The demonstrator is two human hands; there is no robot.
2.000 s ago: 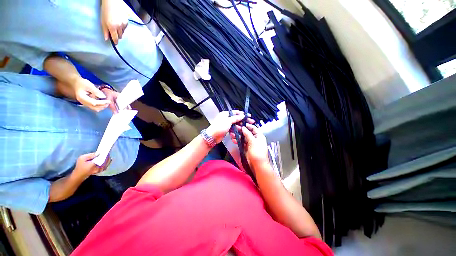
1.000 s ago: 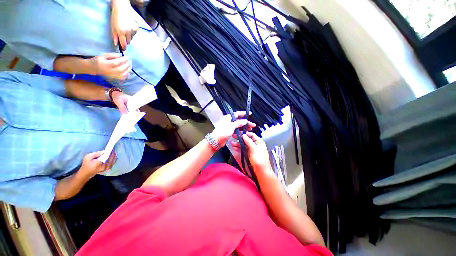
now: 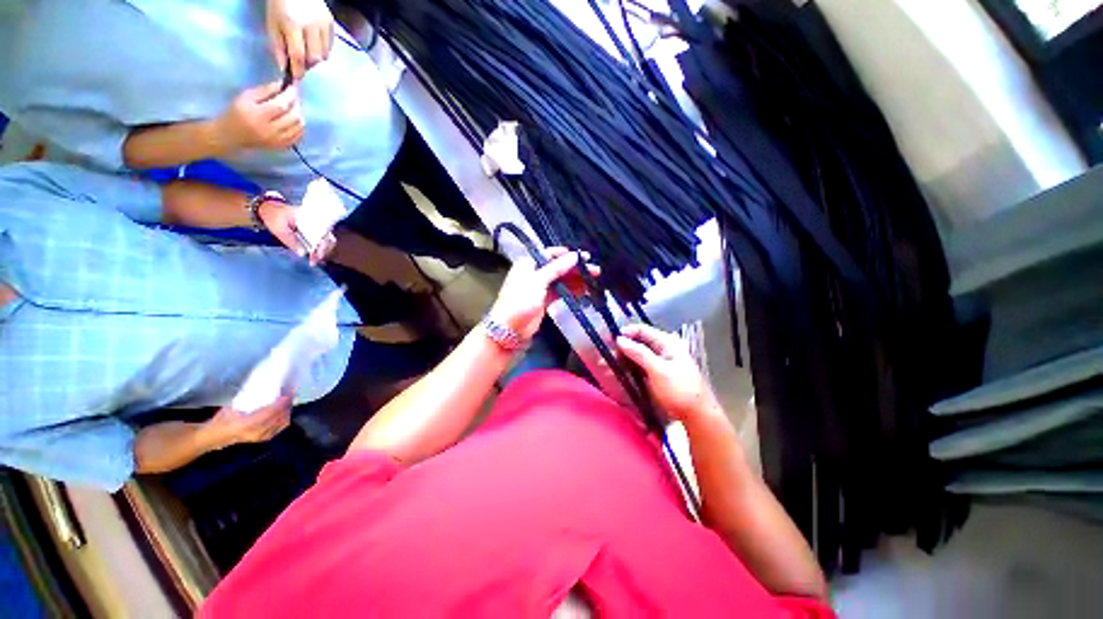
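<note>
Long narrow black strips [image 3: 587,317] run between my two hands, one end curling up past my left hand and the other hanging down along my right forearm. My left hand [image 3: 532,294], with a metal watch on its wrist, grips them near the curled end. My right hand [image 3: 662,366] holds them lower down, fingertips on the strips. A dense pile of black strips [image 3: 569,109] lies on the table just beyond my hands. A crumpled white piece [image 3: 503,149] lies on the pile's left edge.
A larger dark strip heap [image 3: 835,266] hangs over the table by the grey-green curtain [image 3: 1028,351]. On the left, one person holds white papers [image 3: 294,359]; another handles a thin black strip [image 3: 324,173]. Pale thin strips [image 3: 694,342] lie beside my right hand.
My hands have moved apart along the strips, my right hand lower and to the right. The strips' curled end now shows above my left hand. The neighbour's two papers are farther apart.
</note>
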